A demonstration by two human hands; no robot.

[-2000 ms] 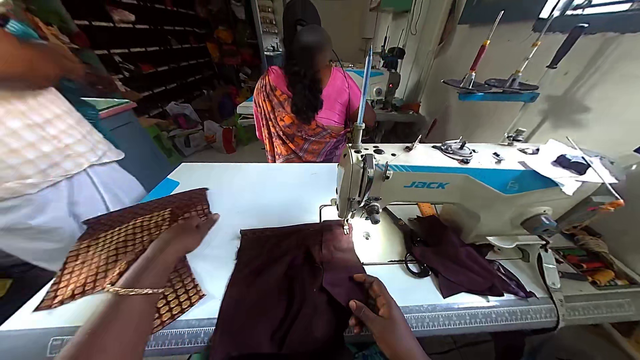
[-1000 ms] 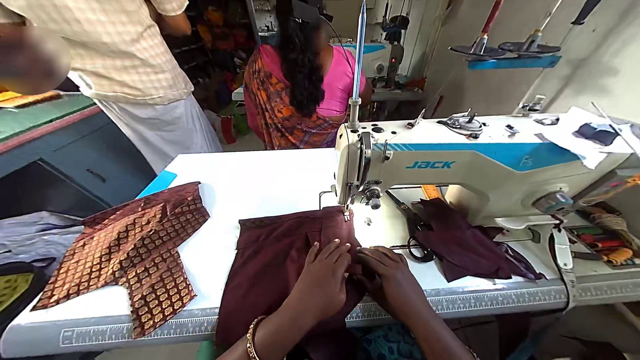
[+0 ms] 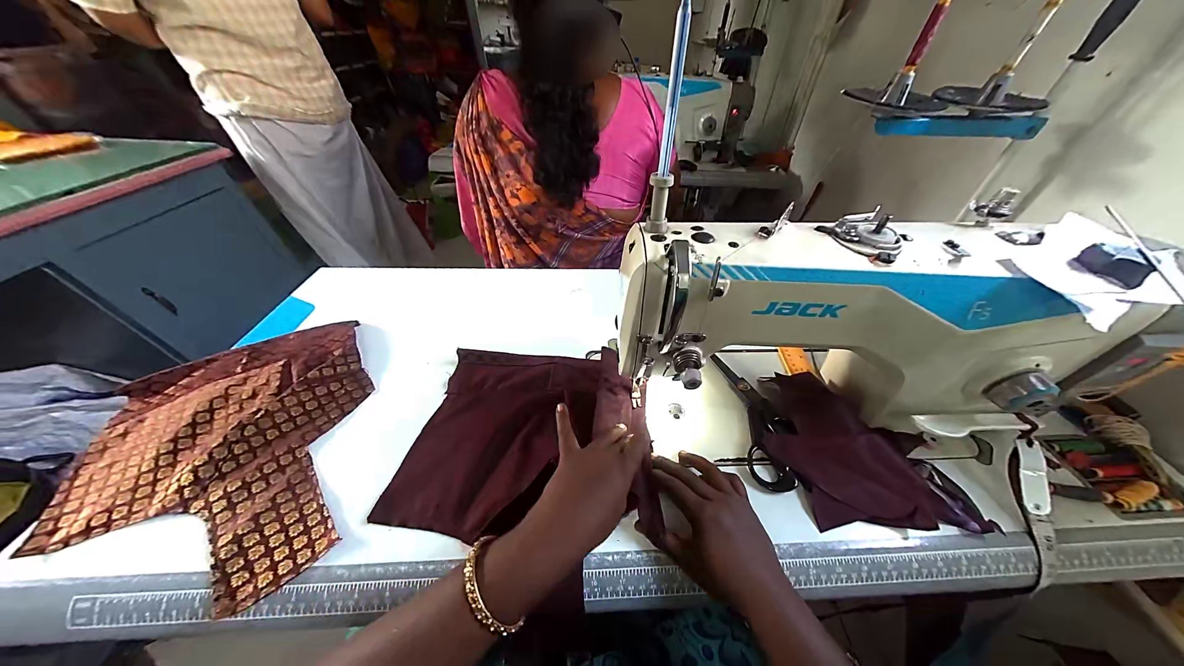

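Observation:
Maroon fabric (image 3: 490,435) lies on the white table, its right edge at the presser foot (image 3: 637,392) of a Jack sewing machine (image 3: 786,305). My left hand (image 3: 597,462), with a gold bangle at the wrist, rests on the fabric just in front of the foot, fingers spread. My right hand (image 3: 708,509) holds the fabric's narrow right edge between thumb and fingers. Patterned brown and gold brocade pieces (image 3: 268,462) lie to the left. Right of the needle area are black-handled scissors (image 3: 763,435) and more maroon cloth (image 3: 851,453).
A printed ruler strip (image 3: 370,597) runs along the table's front edge. A person in a pink blouse (image 3: 564,139) sits behind the table, and another person stands at the back left beside a blue-grey cabinet (image 3: 166,250). Thread spools (image 3: 1119,472) lie at the right.
My left hand has moved from the brocade onto the maroon fabric. Two seconds ago my right hand was at a loose fabric flap; now it is at the edge. The standing person has shifted.

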